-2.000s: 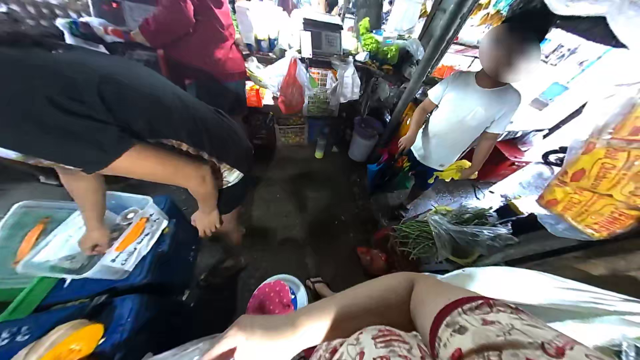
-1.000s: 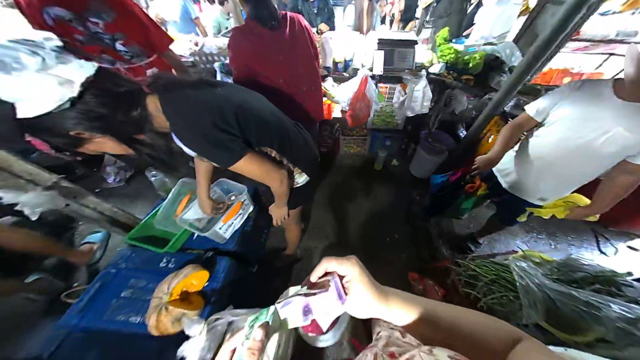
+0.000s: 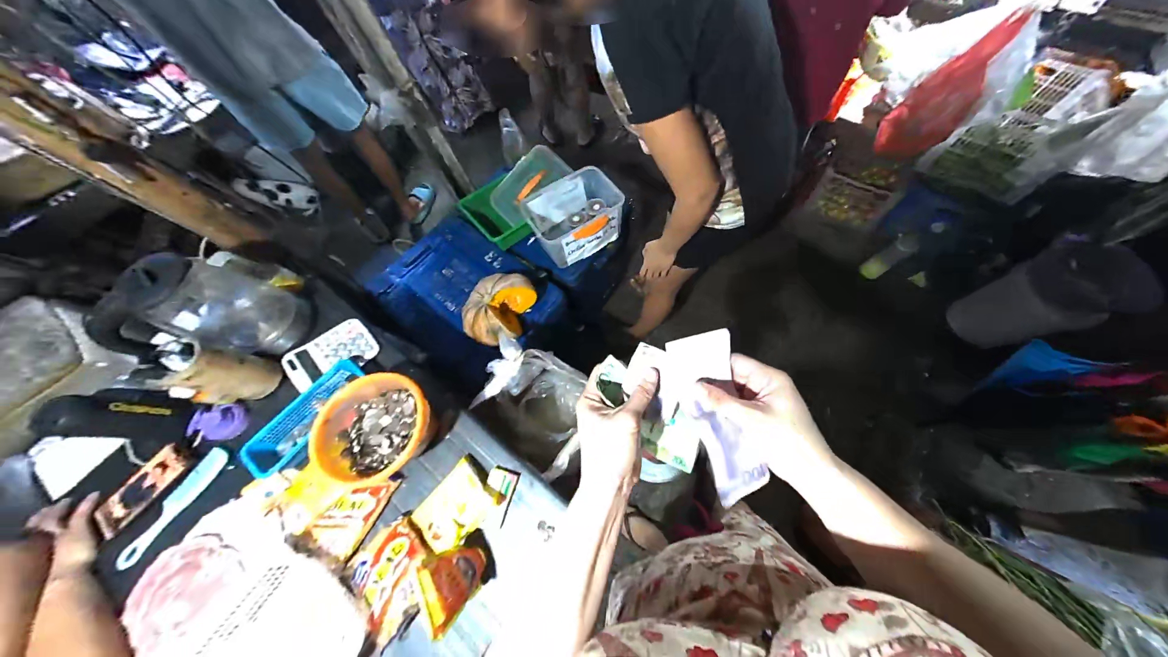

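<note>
Low in the middle of the view, my left hand point(image 3: 613, 424) pinches several folded banknotes point(image 3: 671, 438), some greenish, between thumb and fingers. My right hand point(image 3: 762, 411) grips a pale violet banknote point(image 3: 727, 447) that overlaps them. A tied clear plastic bag point(image 3: 543, 392) lies just left of my left hand. Further left, an orange plastic bowl point(image 3: 370, 427) holds coins point(image 3: 379, 431) beside a blue plastic basket point(image 3: 301, 420) and a white calculator point(image 3: 330, 354). Snack or seasoning packets point(image 3: 447, 520) lie on the table below the bowl.
A cut squash point(image 3: 497, 308) rests on a blue cooler box point(image 3: 429, 292), near a clear container point(image 3: 575, 214) and a green tray point(image 3: 488, 214). A person in black leans close to them. Another person's hand point(image 3: 68, 529) is at lower left. Leafy stalks point(image 3: 1031, 566) lie at lower right.
The view has swung left and down, showing the coin bowl. Both my hands now hold notes in front of me. The person in black no longer reaches into the clear container.
</note>
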